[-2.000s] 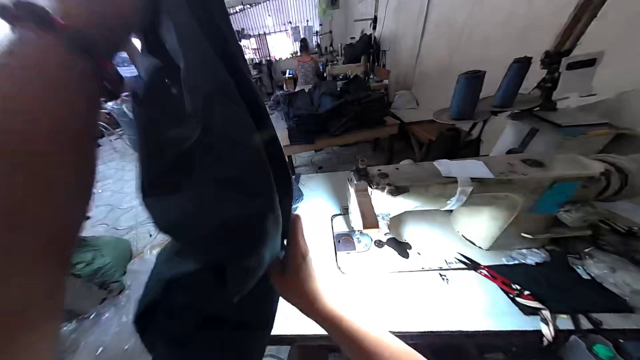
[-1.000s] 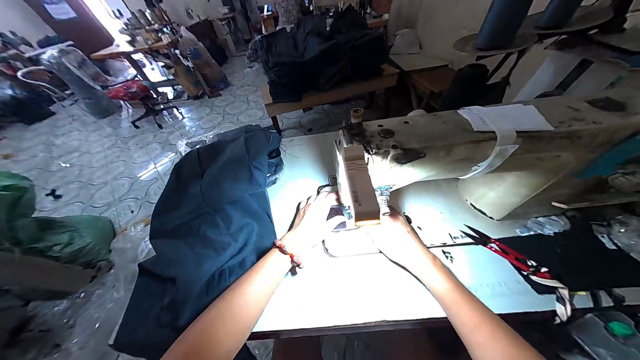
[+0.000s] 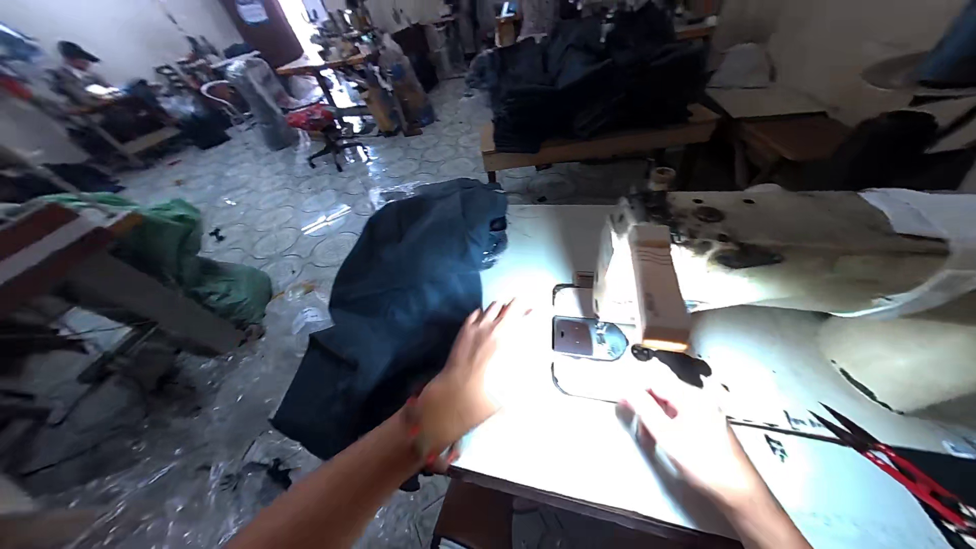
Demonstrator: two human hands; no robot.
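My left hand (image 3: pixel 471 374) has its fingers apart, at the right edge of the dark blue garment (image 3: pixel 408 293) that hangs over the left side of the white sewing table (image 3: pixel 526 446). Nothing shows gripped in it. Near the front of the sewing machine (image 3: pixel 762 252), my right hand (image 3: pixel 679 427) is over the table, right of the needle plate (image 3: pixel 583 337); glare and blur hide whether its fingers hold anything. A cardboard box piece (image 3: pixel 657 290) is fixed at the machine's head. Red-handled scissors (image 3: pixel 892 465) lie at the far right.
A pile of dark garments (image 3: pixel 587 76) lies on a wooden bench (image 3: pixel 602 145) behind the table. Green cloth (image 3: pixel 221 282) and clear plastic (image 3: pixel 305 313) are on the floor at left. A person (image 3: pixel 76 61) sits in the left background.
A second ago both my hands were at the machine's needle area; they have since moved apart and nearer the table's front. Two seconds ago the dark garment was raised; now it lies over the table's left side.
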